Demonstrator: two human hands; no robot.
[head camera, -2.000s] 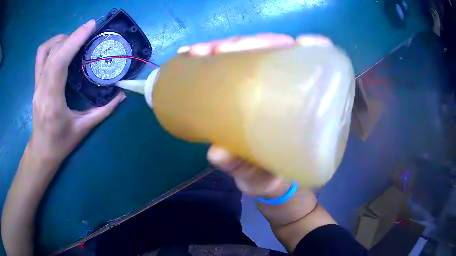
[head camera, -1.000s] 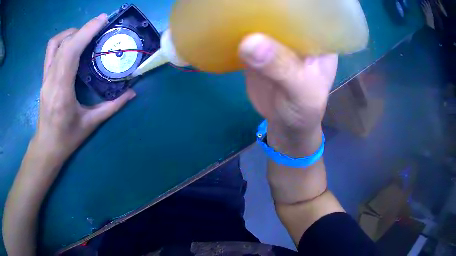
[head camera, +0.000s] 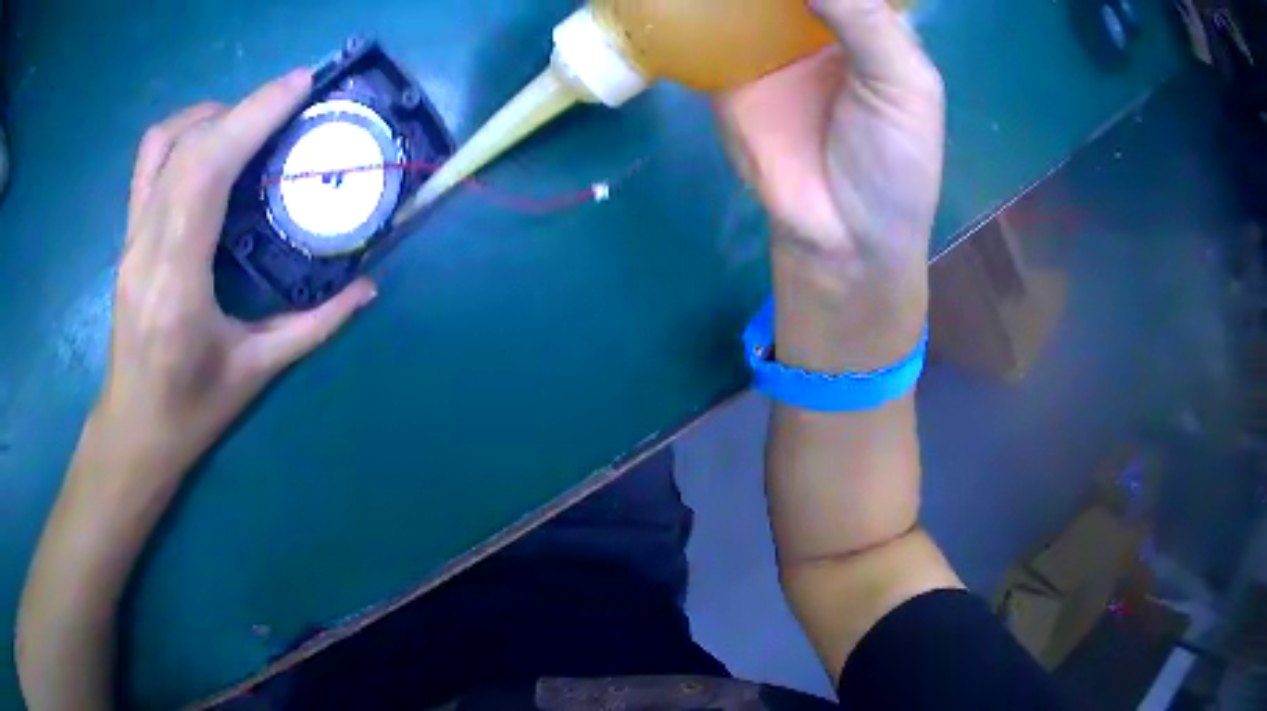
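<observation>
The black speaker housing (head camera: 403, 100) lies on the bench at the upper left, with the round driver (head camera: 331, 188) in it glaring white. My left hand (head camera: 209, 271) grips the housing from its left side, fingers at the top edge and thumb at the bottom. My right hand (head camera: 855, 153) holds the amber glue bottle (head camera: 723, 39), cut off by the top edge. Its long pale nozzle (head camera: 507, 122) slants down-left, tip at the driver's lower-right rim. Thin red wires (head camera: 521, 204) run right to a small white connector (head camera: 600, 190). A glue bead is hard to see.
The green-teal bench (head camera: 459, 375) has a dark front edge running diagonally up to the right. Below it are the wearer's dark clothing and grey floor. Brown cardboard (head camera: 1021, 299) stands beyond the edge at right, with another cardboard box (head camera: 1077, 583) lower right. A small dark object is at the top right.
The bottle has swung up towards the top edge with my right hand, and its nozzle tip has moved from the driver's bottom to its lower-right rim. The connector has come into view.
</observation>
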